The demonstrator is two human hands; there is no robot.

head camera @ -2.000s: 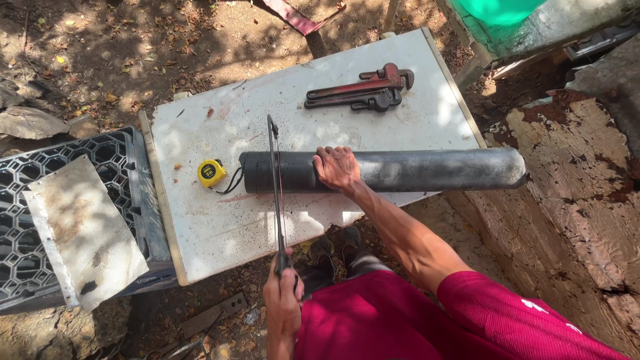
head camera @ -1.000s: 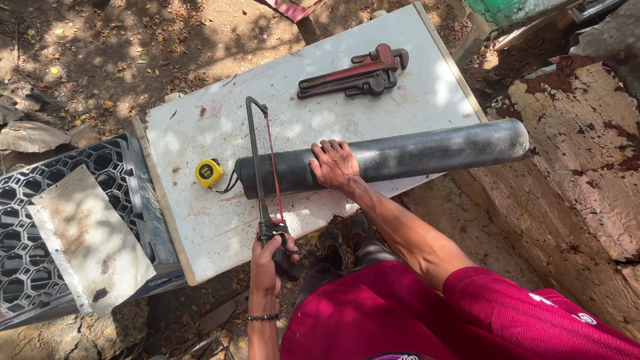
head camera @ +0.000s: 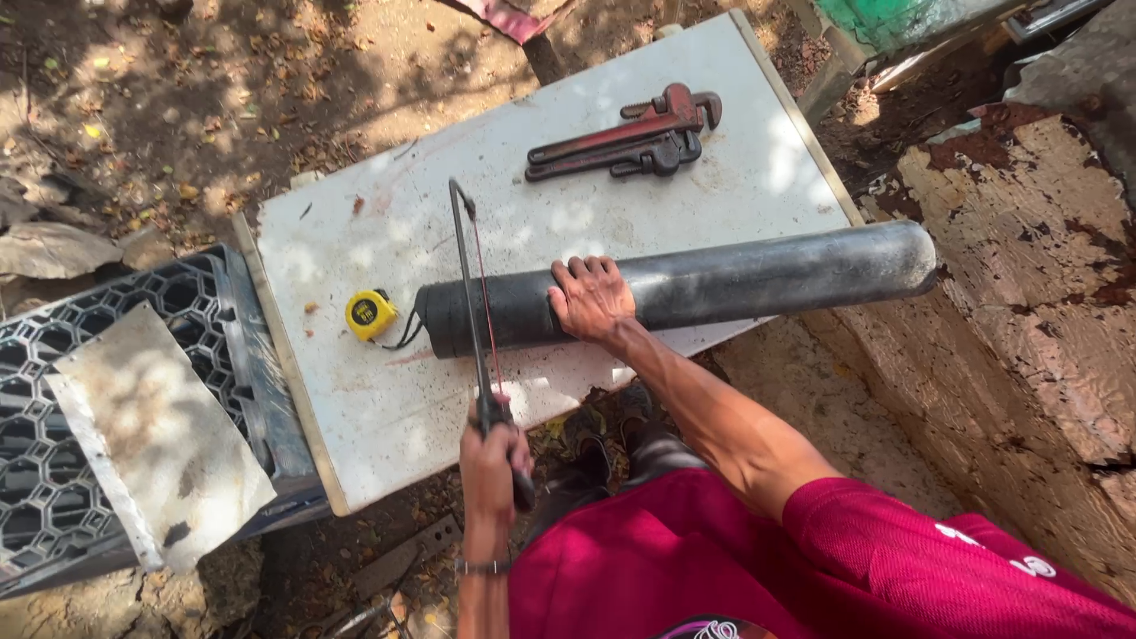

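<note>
My left hand is closed round the handle of a hacksaw with a dark frame and a thin red blade. The saw lies across a dark grey cylindrical pipe near its left end; whether the blade is in a cut cannot be told. My right hand grips the pipe from above, just right of the saw. The pipe's rounded right end juts past the white table. A yellow tape measure with a black strap sits beside the pipe's left end. Two pipe wrenches rest side by side beyond the pipe.
Left of the table stands a dark plastic crate with a stained sheet on it. Peeling, rough slabs are at the right. A surface with something green is at the top right. Leaf-strewn ground surrounds the table.
Two seconds ago the hacksaw's frame and blade lined up in view; now it is tilted, with the two seen apart, and my left hand is farther forward. My right hand has stayed on the pipe.
</note>
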